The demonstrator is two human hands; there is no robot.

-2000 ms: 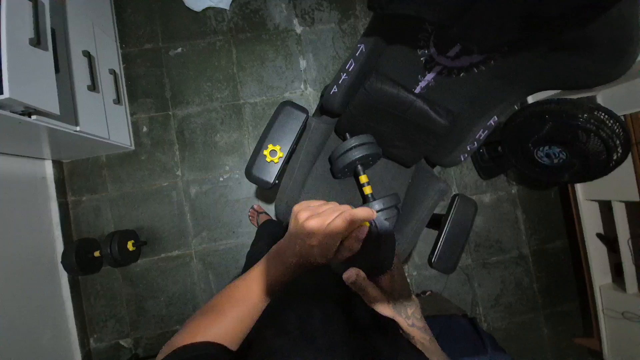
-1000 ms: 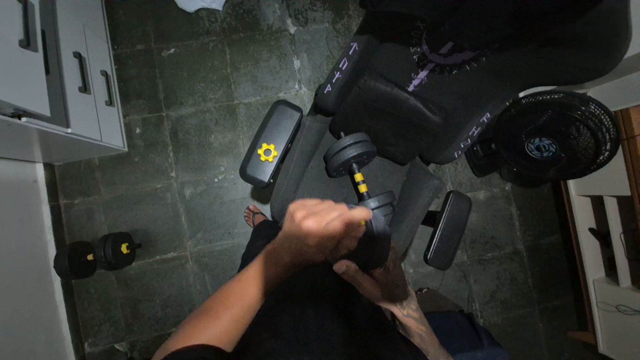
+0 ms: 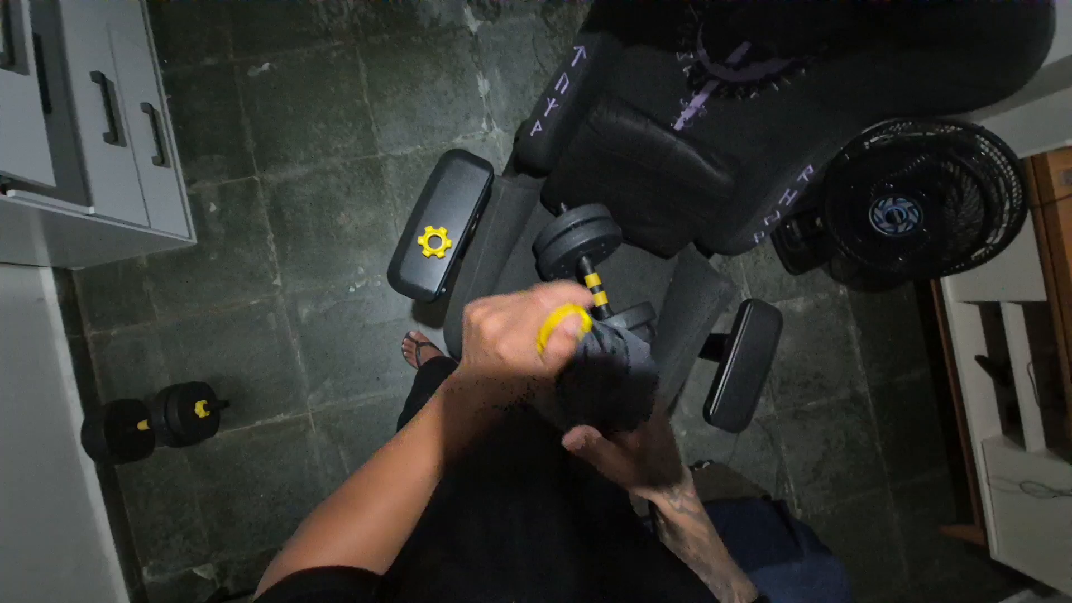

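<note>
My left hand (image 3: 528, 328) has its fingers around a yellow star collar (image 3: 563, 325), at the near end of black weight plates (image 3: 610, 377). Below these plates is my right hand (image 3: 628, 456), its thumb showing and its palm against their underside; its other fingers are hidden. Just beyond the hands, a dumbbell (image 3: 595, 285) with a black and yellow grip lies over the dark chair seat. Whether the near plates belong to that same dumbbell, I cannot tell. Another yellow star collar (image 3: 435, 242) lies flat on the chair's left armrest (image 3: 452, 197).
A second dumbbell (image 3: 155, 421) lies on the tiled floor at left, near the wall. Grey drawers (image 3: 126, 142) stand at upper left. A black fan (image 3: 921, 205) is right of the chair backrest (image 3: 754, 109). The right armrest (image 3: 744, 364) sticks out. My sandalled foot (image 3: 419, 350) is beside the chair.
My left hand has turned at the end of the plates, and more of the yellow collar shows between its fingers. My right hand stays under the plates.
</note>
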